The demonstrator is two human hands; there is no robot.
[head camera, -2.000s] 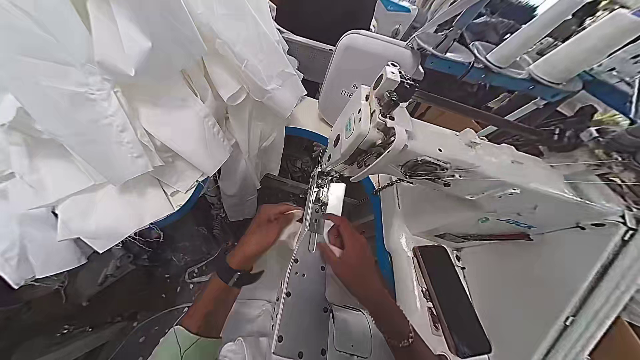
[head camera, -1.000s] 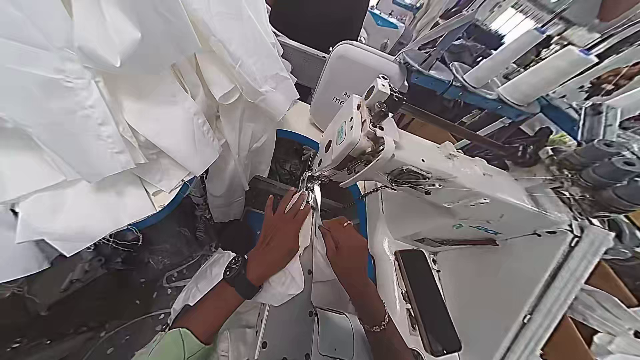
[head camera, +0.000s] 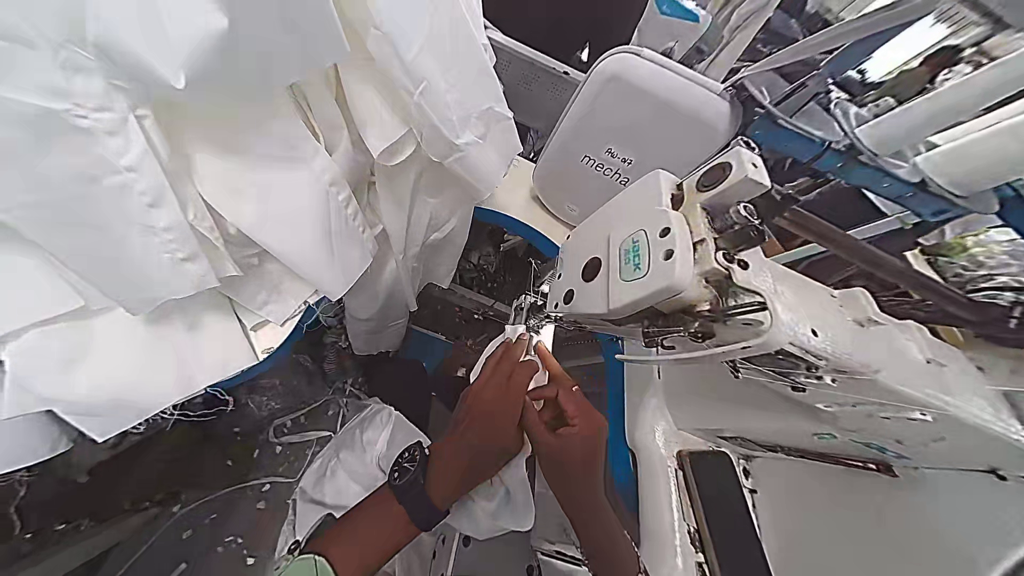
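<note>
A white Jack sewing machine head (head camera: 620,248) stands right of centre, its needle area lit by a small lamp. Just below its presser foot (head camera: 526,310), both hands meet on white fabric (head camera: 492,500) that drapes down over the machine's narrow arm. My left hand (head camera: 492,400), with a dark watch at the wrist, presses the cloth with extended fingers. My right hand (head camera: 564,416), a ring on one finger, pinches the cloth edge beside it with bent fingers. The needle tip itself is too small to make out.
White cut fabric pieces (head camera: 176,176) hang in a large pile at the left. A grey hard case (head camera: 632,128) lies behind the machine. A dark phone (head camera: 724,512) rests at the lower right. Thread cones (head camera: 944,104) stand at the upper right, by a blue rail (head camera: 856,172).
Both hands were apart at the machine two seconds ago and are now close together below the presser foot. More white cloth hangs under my left forearm than two seconds ago. The view has moved closer.
</note>
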